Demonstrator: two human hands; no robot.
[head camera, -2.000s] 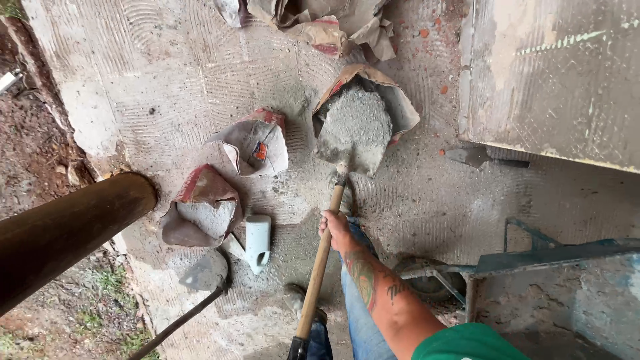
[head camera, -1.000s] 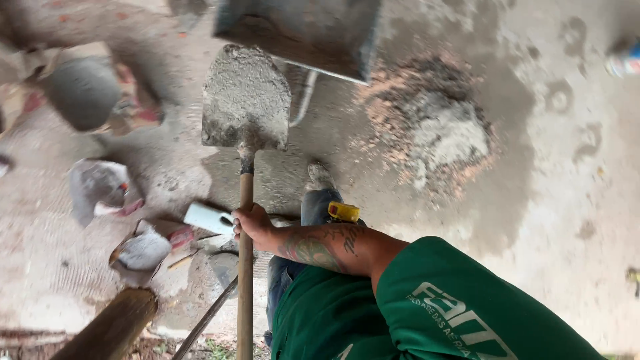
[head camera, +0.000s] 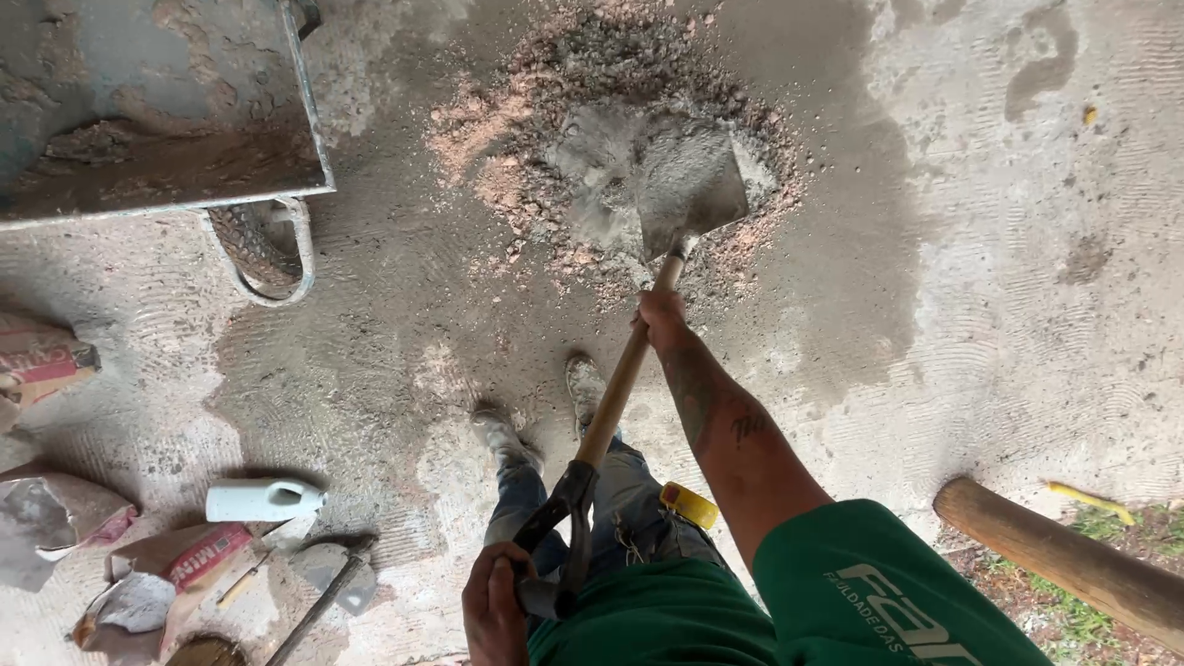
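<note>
My right hand (head camera: 661, 313) is closed around the wooden shaft of a shovel (head camera: 622, 384), just below its metal socket. My left hand (head camera: 499, 597) grips the black D-handle at the shaft's other end, near my waist. Grey powder lies on the shovel's metal blade (head camera: 723, 199), which is over a pile of grey and reddish loose material (head camera: 592, 166) on the concrete floor. The blade's far edge blends into the pile, so I cannot tell whether it touches.
A metal wheelbarrow (head camera: 319, 139) stands at upper left. Opened paper bags (head camera: 208, 555), a white plastic jug (head camera: 264, 499) and another shovel (head camera: 324, 592) lie at lower left. A wooden post (head camera: 1054, 550) rises at lower right. My boots (head camera: 585, 388) are below the pile.
The shovel has gone from an opened bag, past the wheelbarrow, to the loose pile, with grey powder on its blade. The view has turned a lot. My left hand has come into view.
</note>
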